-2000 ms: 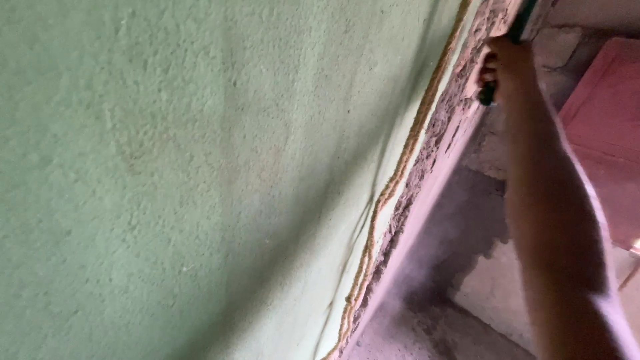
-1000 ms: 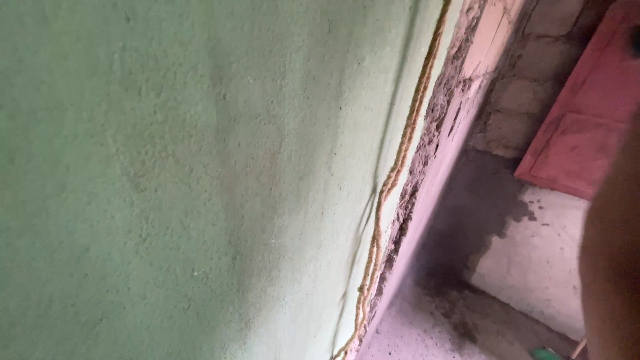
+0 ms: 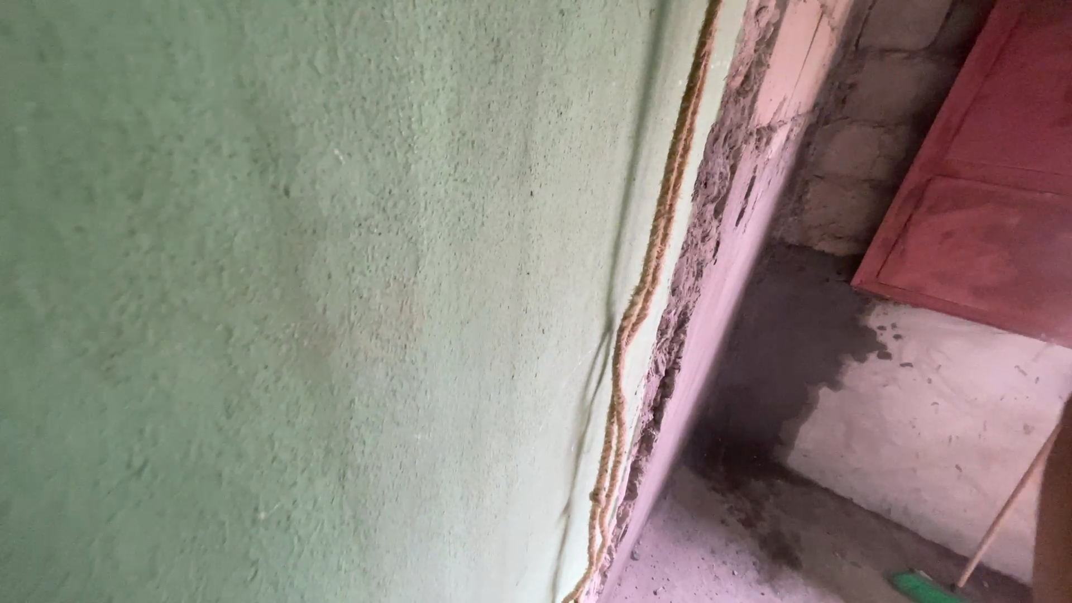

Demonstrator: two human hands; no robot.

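Neither of my hands shows in the current head view; a dark brown strip at the lower right edge is too little to identify. A twisted fibre rope [image 3: 662, 226] hangs in several strands down the green painted wall [image 3: 335, 293], close to its right edge. The rope casts a thin shadow on the wall. Beside it, the wall's broken edge [image 3: 691, 260] shows rough, bare mortar.
A red panel [image 3: 980, 184] stands at the upper right before a block wall [image 3: 854, 159]. Below it is a pale wall section [image 3: 938, 419] with a dark stain. A green broom head [image 3: 921, 586] with a wooden handle [image 3: 1009, 507] rests at the lower right.
Two seconds ago a hand gripped a dark green object at the wall's edge, upper right. The hand and object have left the view, and the arm has moved off to the right.
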